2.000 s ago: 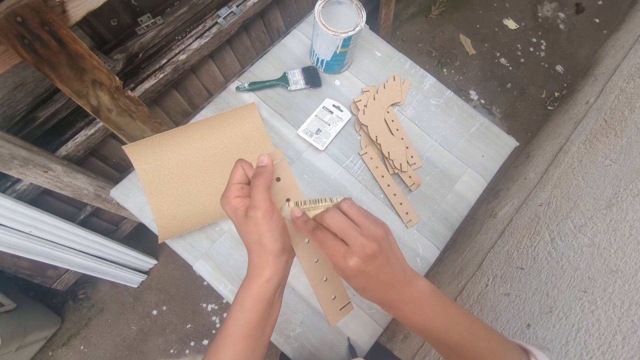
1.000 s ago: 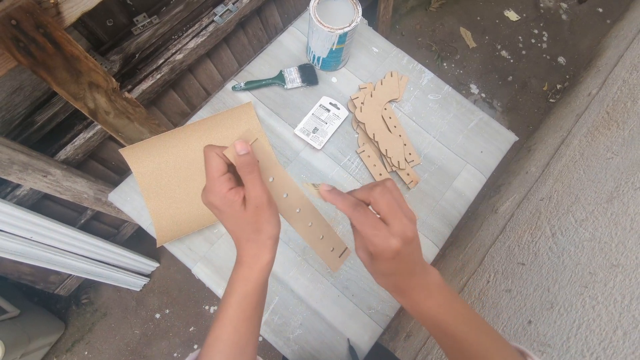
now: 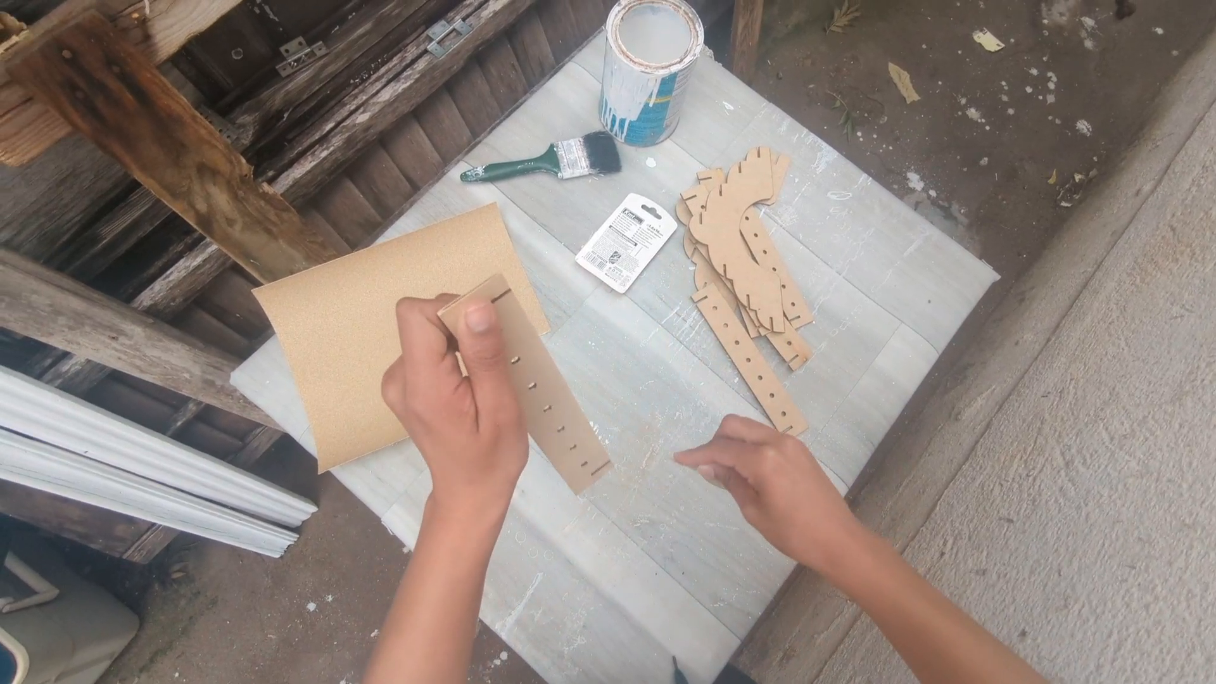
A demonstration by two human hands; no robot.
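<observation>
My left hand [image 3: 461,389] grips the upper end of a flat wooden strip [image 3: 560,423] with a row of small holes and a slot near each end. The strip slants down to the right above the table. Behind that hand lies a sheet of sandpaper [image 3: 351,332] at the table's left edge. My right hand [image 3: 750,475] hovers apart from the strip, thumb and fingertips pinched together; whether something small is between them cannot be told. Beyond it is a pile of cut wooden pieces [image 3: 731,228], some curved and notched, with a holed strip [image 3: 750,366] on its near side.
An open paint can [image 3: 651,85] stands at the table's far corner, a green-handled paintbrush [image 3: 532,161] beside it. A white blister card [image 3: 627,242] with print lies mid-table [image 3: 627,380]. Wooden beams [image 3: 161,142] and white metal profiles [image 3: 142,465] are at left, a concrete ledge [image 3: 1073,427] at right.
Two seconds ago my right hand held a small toothed or striped piece against the strip. It has since moved away to the right, and that piece no longer shows. My left hand still grips the strip.
</observation>
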